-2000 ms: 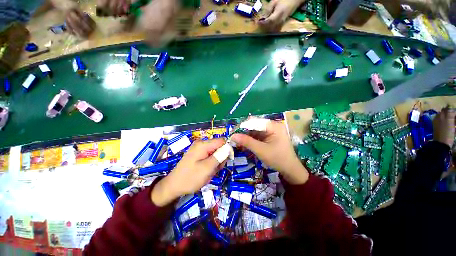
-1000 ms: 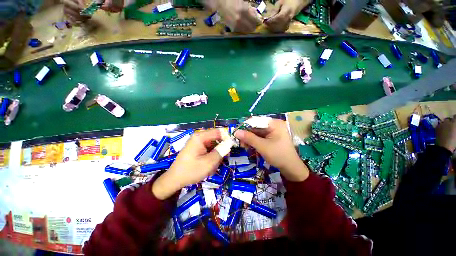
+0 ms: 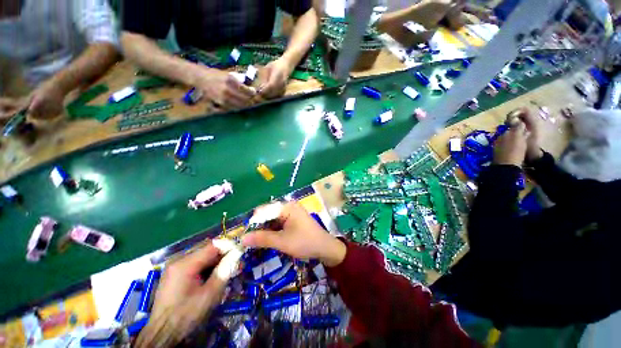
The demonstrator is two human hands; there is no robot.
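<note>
My left hand [image 3: 187, 289] and my right hand [image 3: 293, 232] meet over the pile of blue battery cells [image 3: 272, 299]. White wraps cover some of the fingertips. The fingers of both hands pinch a small dark green piece [image 3: 253, 229], likely a small circuit board, mostly hidden between them. A thin yellowish wire [image 3: 225, 223] sticks up by the left fingertips. Blue cells with white labels and thin leads lie heaped under and around the hands.
A pile of green circuit panels [image 3: 402, 217] lies to the right. The green belt [image 3: 238, 153] carries pink toy car bodies [image 3: 211, 194], blue cells, a yellow piece [image 3: 265, 172] and white strips [image 3: 298, 161]. People work across the belt; another person sits at right.
The view has swung to the right, so the belt slants and the hands appear lower and further left. More of the neighbouring people shows. Both hands remain together at the small piece.
</note>
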